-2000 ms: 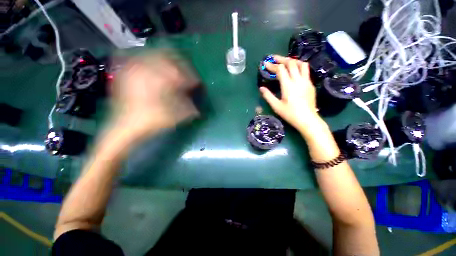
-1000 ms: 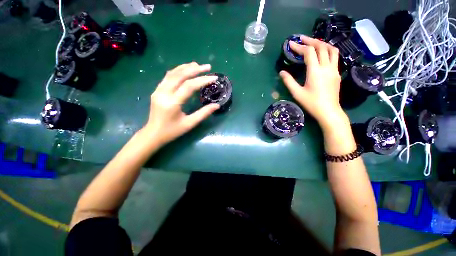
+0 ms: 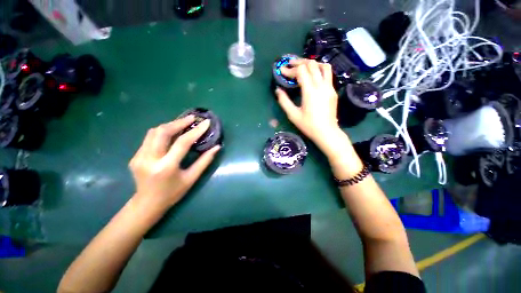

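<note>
My left hand (image 3: 165, 163) has its fingers on the top and side of a black cylindrical unit (image 3: 212, 133) that stands on the green bench. My right hand (image 3: 313, 97) rests its fingertips on the top of another black unit (image 3: 281, 73), whose top glows blue; its thumb is beside the unit's side. An unlit unit (image 3: 285, 153) with a shiny clear top stands between and below the two hands, untouched. A clear pot (image 3: 241, 60) with a pale upright stick stands beyond the hands.
Black units with red lights (image 3: 61, 80) stand at the left. Ribbed black units, a white-blue case (image 3: 366, 47) and tangled white cables (image 3: 437, 43) are at the upper right. Units on cables (image 3: 388, 153) and a white tub (image 3: 477, 131) are at the right. A blue stool (image 3: 440, 212) is below the bench.
My left hand, blurred at first, came to a black unit and now has its fingers on it. My right hand remains at the blue-lit unit. The view has shifted.
</note>
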